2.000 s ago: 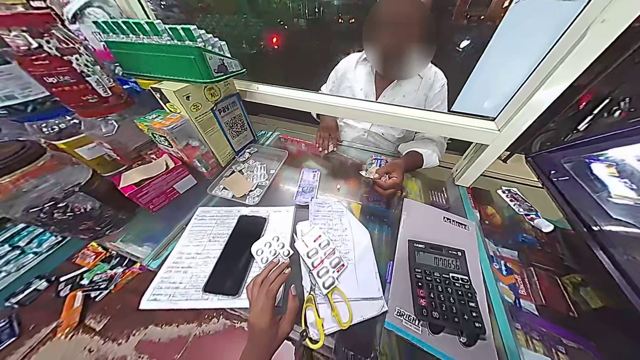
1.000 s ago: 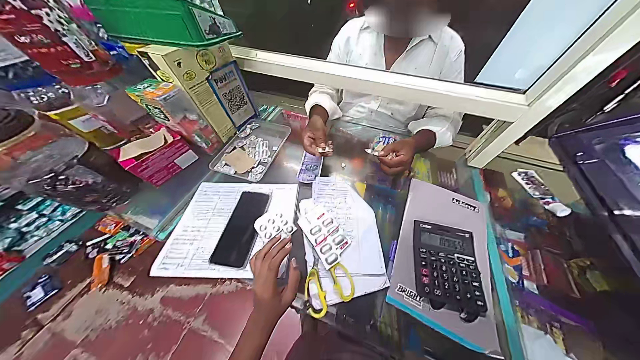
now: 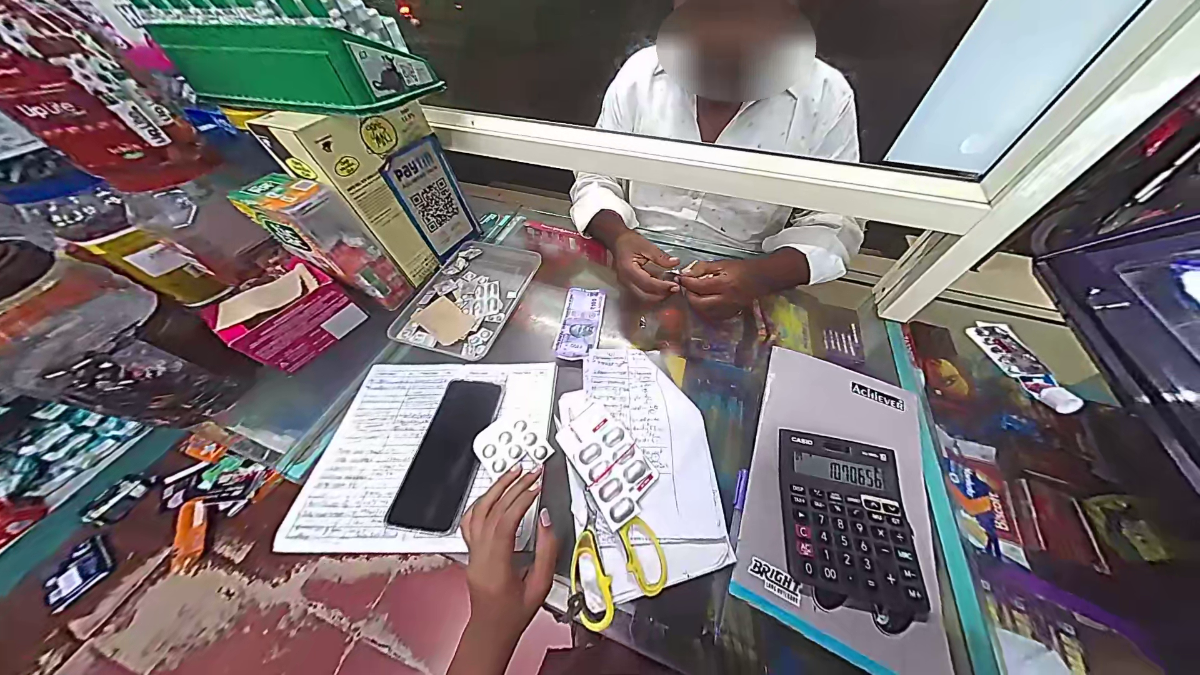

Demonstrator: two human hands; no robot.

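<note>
My left hand (image 3: pixel 509 539) lies palm down, its fingertips at the lower edge of a blister pack of round tablets (image 3: pixel 512 447) and its thumb apart. That pack overlaps the right edge of a black smartphone (image 3: pixel 444 457) on a written sheet (image 3: pixel 328 487). Right of my hand, blister packs with larger oval tablets (image 3: pixel 607 461) lie on written papers (image 3: pixel 689 469). Yellow-handled scissors (image 3: pixel 609 586) are partly under these packs and papers; their blades are hidden. My right hand is out of view. A Casio calculator (image 3: pixel 851 530) rests on a grey notebook (image 3: pixel 778 403) to the right.
Across the glass counter, a person in a white shirt (image 3: pixel 712 202) holds something small between both hands. A banknote (image 3: pixel 580 323) and a plastic tray of cut blister pieces (image 3: pixel 525 272) lie nearer. Boxes and jars crowd the left; a window frame (image 3: pixel 750 183) crosses behind.
The other person's hands, apart in both earlier frames, have come together over the counter. My left hand stays at the round-tablet pack. The view has shifted somewhat.
</note>
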